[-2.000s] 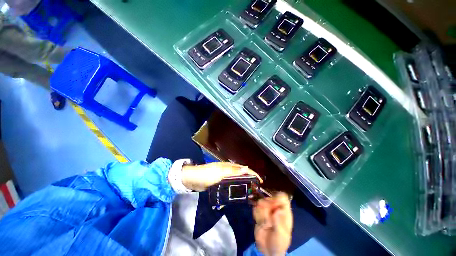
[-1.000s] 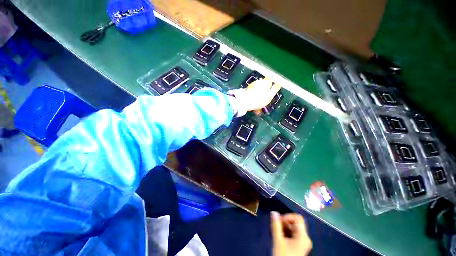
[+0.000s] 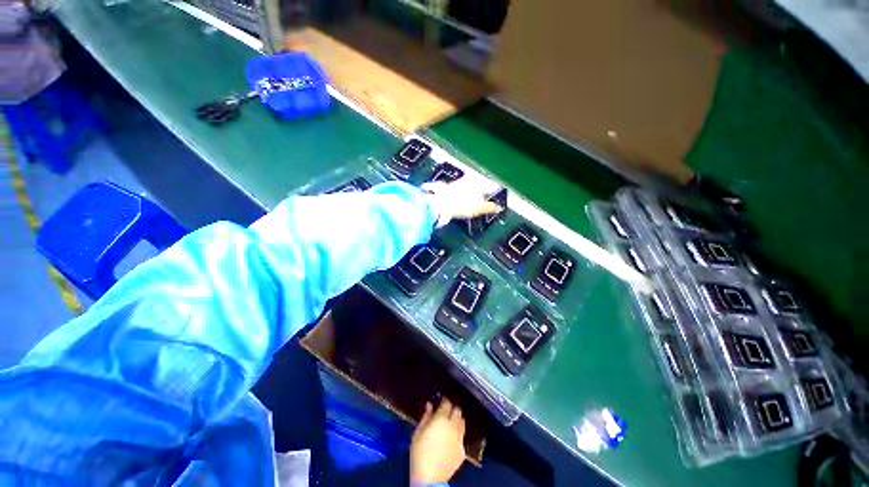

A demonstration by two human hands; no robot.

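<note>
Black device housings with pale-outlined square windows, such as this one (image 3: 464,300), lie in two rows in a clear blister tray (image 3: 497,404) on the green bench. My left hand (image 3: 467,203) reaches across the tray, its fingertips closed on the edge of a housing (image 3: 487,219) that looks tilted, in the back row. My left sleeve hides part of the front row. My right hand (image 3: 440,442) is low, over the edge of the open brown carton (image 3: 381,357) below the bench edge. Its fingers are slightly apart and no object shows in it.
Stacked blister trays (image 3: 700,447) with black units stand at the right. A small blue-and-white clump (image 3: 600,430) lies near the tray's lower end. A blue parts bin (image 3: 289,87) and black-handled scissors (image 3: 221,109) are at the far end. A blue stool (image 3: 100,228) stands at the left.
My left hand has moved from one back-row housing, now lying in the tray, to the neighbouring one towards the far end. My right hand has moved left to the carton and its fingers have opened.
</note>
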